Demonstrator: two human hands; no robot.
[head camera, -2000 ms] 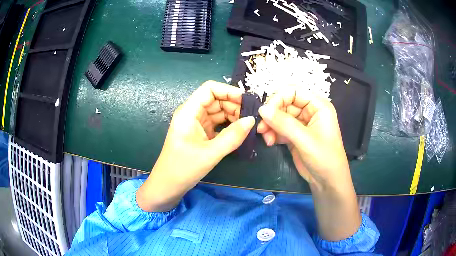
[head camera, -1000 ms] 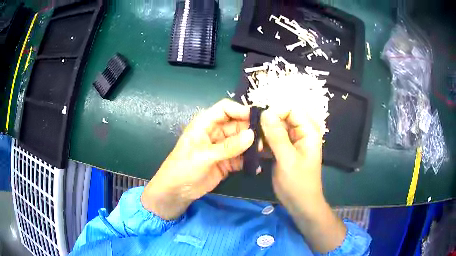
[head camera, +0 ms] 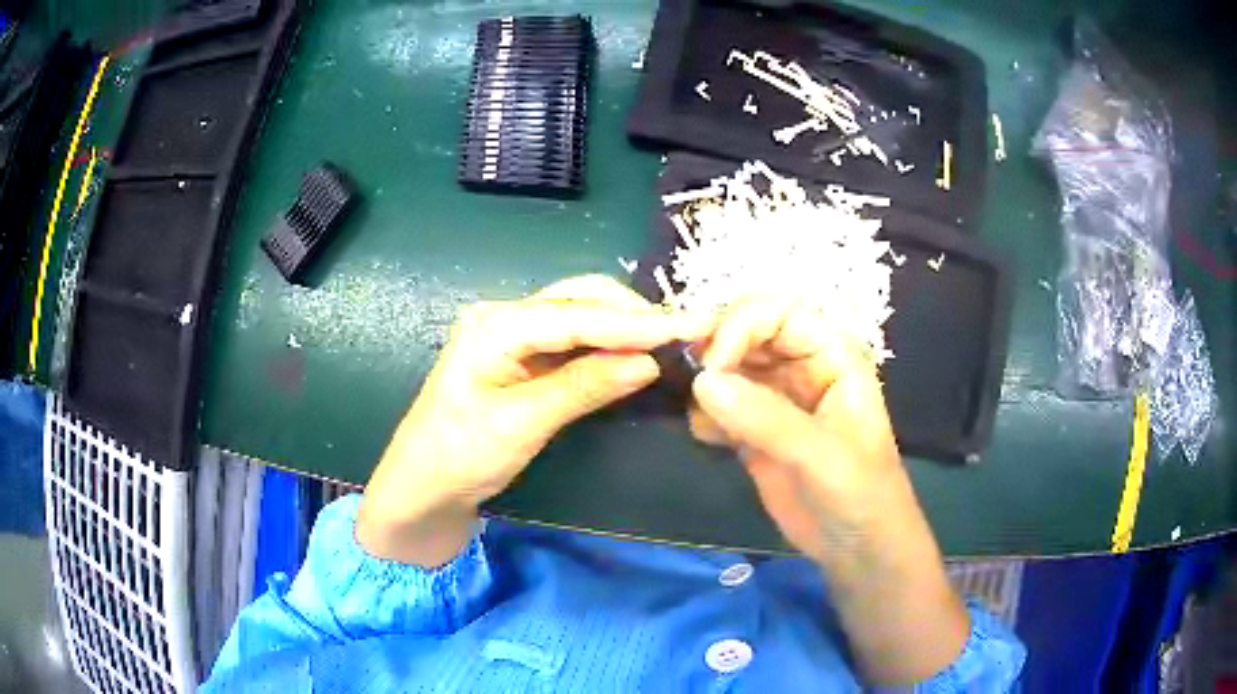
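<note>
My left hand (head camera: pixel 522 400) and my right hand (head camera: pixel 807 420) meet fingertip to fingertip in front of the near tray. A black plastic housing (head camera: pixel 674 369) shows only as a small dark piece with a faint glint between the fingertips, mostly hidden; my left thumb and fingers close on it. Whether my right fingertips hold a small part is hidden. A heap of white sticks (head camera: pixel 787 258) lies in the near black tray (head camera: pixel 946 339), just beyond my hands. White sticks and tiny pieces lie in the far black tray (head camera: pixel 665 82).
A large ribbed housing stack (head camera: pixel 529 109) stands upper centre and a small slanted housing group (head camera: pixel 309 224) at left. A long black compartment tray (head camera: pixel 149 244) runs along the left. Crumpled clear bags (head camera: pixel 1119 258) lie at right. The bench edge is near my sleeves.
The housing, upright and plainly seen between my hands before, is now mostly hidden. My left fingers have straightened towards the right and my right fingers have curled. The view has shifted slightly.
</note>
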